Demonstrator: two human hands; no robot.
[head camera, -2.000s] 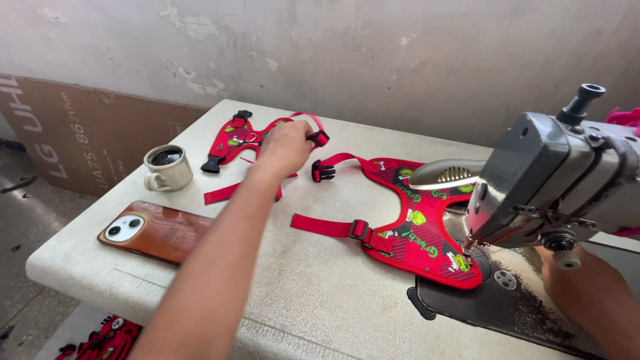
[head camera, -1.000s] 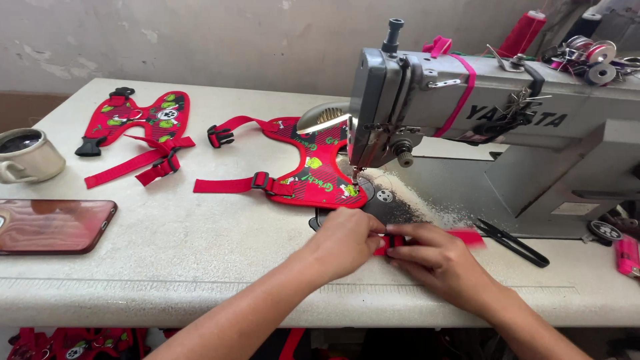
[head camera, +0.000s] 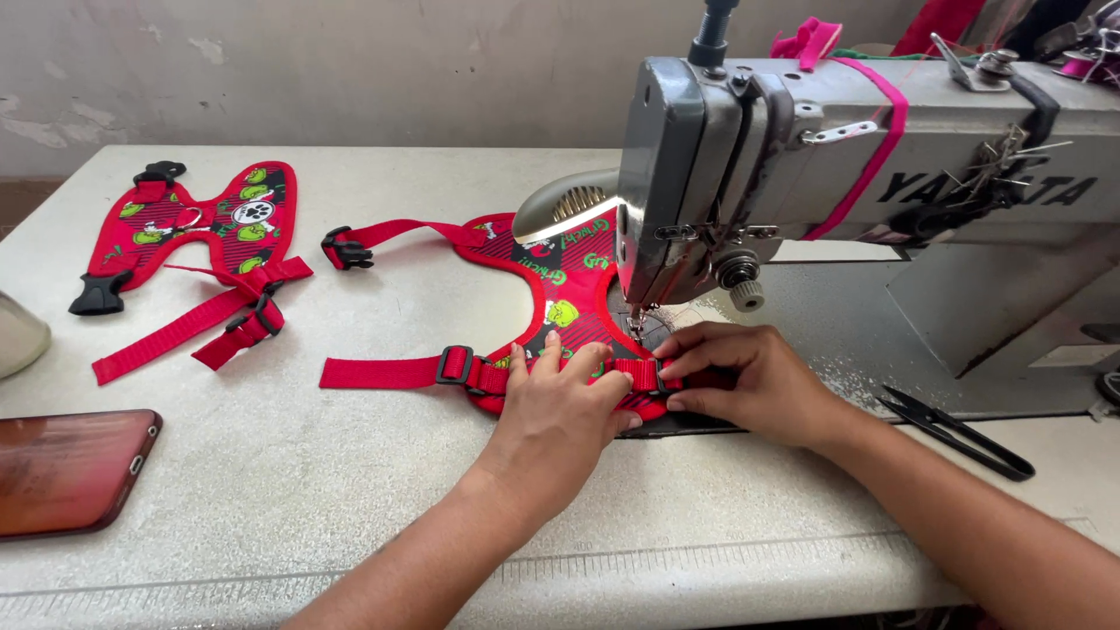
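Note:
A red pet harness with green cartoon print (head camera: 573, 289) lies flat, its right edge beside the needle and presser foot (head camera: 638, 324) of an industrial sewing machine (head camera: 691, 166). My left hand (head camera: 560, 394) is spread palm down on its lower part. With fingertips and thumb, my right hand (head camera: 744, 381) pinches a short red webbing strap with a black slider (head camera: 643, 374) at the harness's lower right corner. Another red strap passes through a black slide adjuster (head camera: 455, 365) left of my left hand. A black side-release buckle (head camera: 348, 248) ends the upper strap.
A second, smaller harness (head camera: 254, 214) with loose straps lies at the left. A phone (head camera: 74, 472) and part of a mug (head camera: 17, 337) are at the left edge. Black thread snips (head camera: 958, 433) lie right of my right hand. A printed ruler (head camera: 700, 554) runs along the table's front.
Both hands held a short red strap in front of the harness a second ago; now the left lies on the harness and the strap is at its lower right corner. Earlier, the left hand was on the smaller harness.

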